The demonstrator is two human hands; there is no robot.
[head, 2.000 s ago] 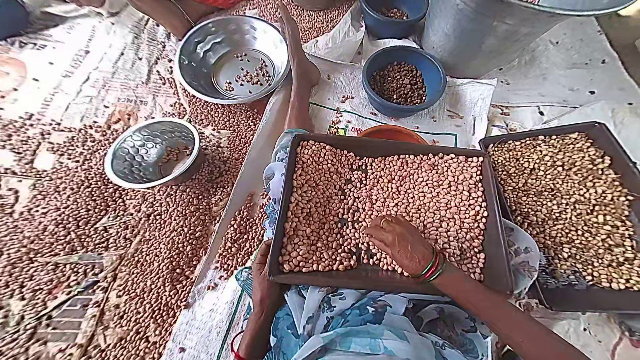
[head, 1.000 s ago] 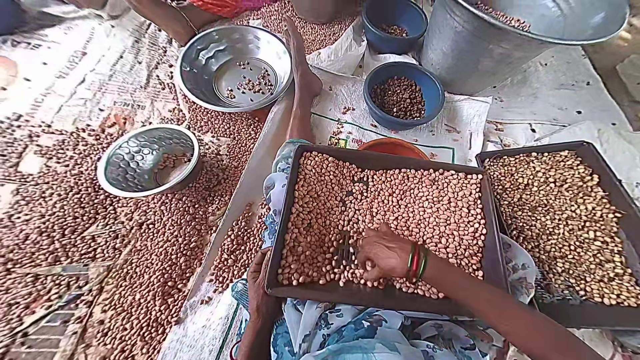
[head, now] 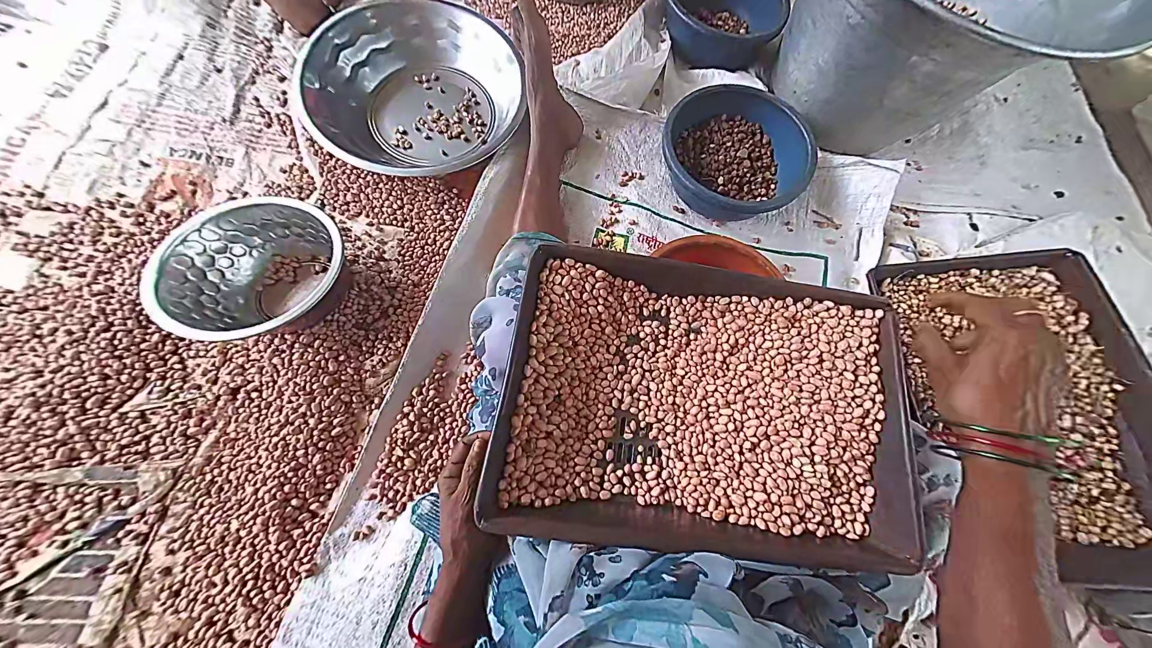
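A dark rectangular tray (head: 621, 531) full of pinkish shelled peanuts (head: 774, 405) rests on my lap, its dark base showing through gaps left of centre. My left hand (head: 466, 499) grips the tray's lower left edge, fingers against its side and partly hidden. My right hand (head: 994, 360), with bangles at the wrist, is over a second dark tray (head: 1120, 360) of paler, yellowish-brown nuts at the right. Its thumb and fingers are curved and slightly blurred; whether they hold a nut, I cannot tell.
Peanuts (head: 261, 468) lie spread over sheets at the left, around a small steel bowl (head: 243, 270). Ahead are a larger steel basin (head: 409, 85), two blue bowls (head: 796, 153), a big metal tub (head: 882, 72) and an orange bowl (head: 720, 252) partly behind the lap tray. Another person's hand shows top left.
My right hand has moved right, from the peanuts in the lap tray to the second tray. My left hand stays at the lap tray's lower left edge.
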